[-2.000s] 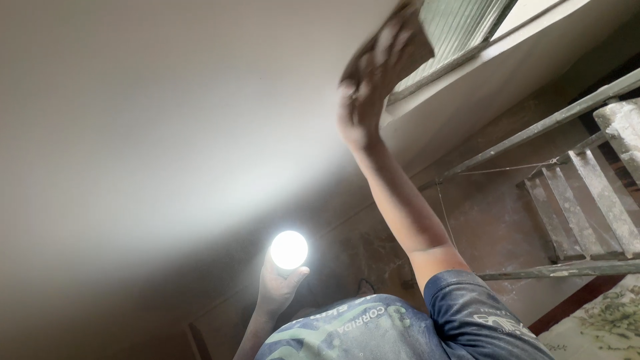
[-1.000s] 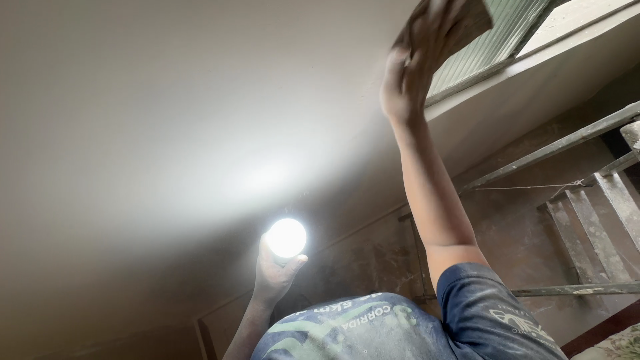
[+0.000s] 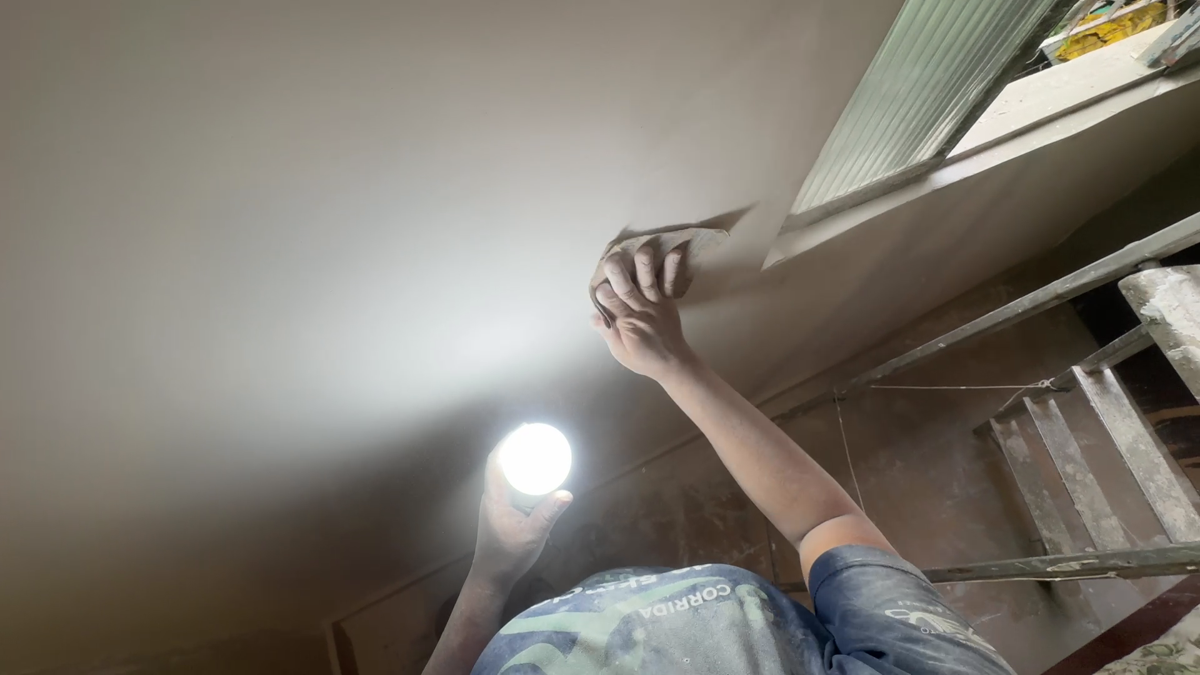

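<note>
My left hand (image 3: 514,525), low in the view, is closed around a lit round lamp (image 3: 535,458), its thumb at the lamp's lower edge. Up and to the right, my right hand (image 3: 642,314) presses a thin, bent sheet of what looks like sandpaper (image 3: 698,246) against the smooth pale wall (image 3: 403,234). Its fingers are spread and dusty, and the sheet curls past them on both sides. Lamplight falls brightly on the wall to the left of the right hand.
A ribbed glass window pane (image 3: 923,103) and its sill (image 3: 1031,122) are at the upper right. A worn ladder (image 3: 1059,568) with pale-spattered rungs stands at the right, with a thin cord (image 3: 956,386) tied to it. Patterned fabric (image 3: 1162,656) shows in the lower right corner.
My right hand has come down from beside the window pane, bringing the sheet onto the wall nearer the lamp. My left hand keeps its hold on the lamp.
</note>
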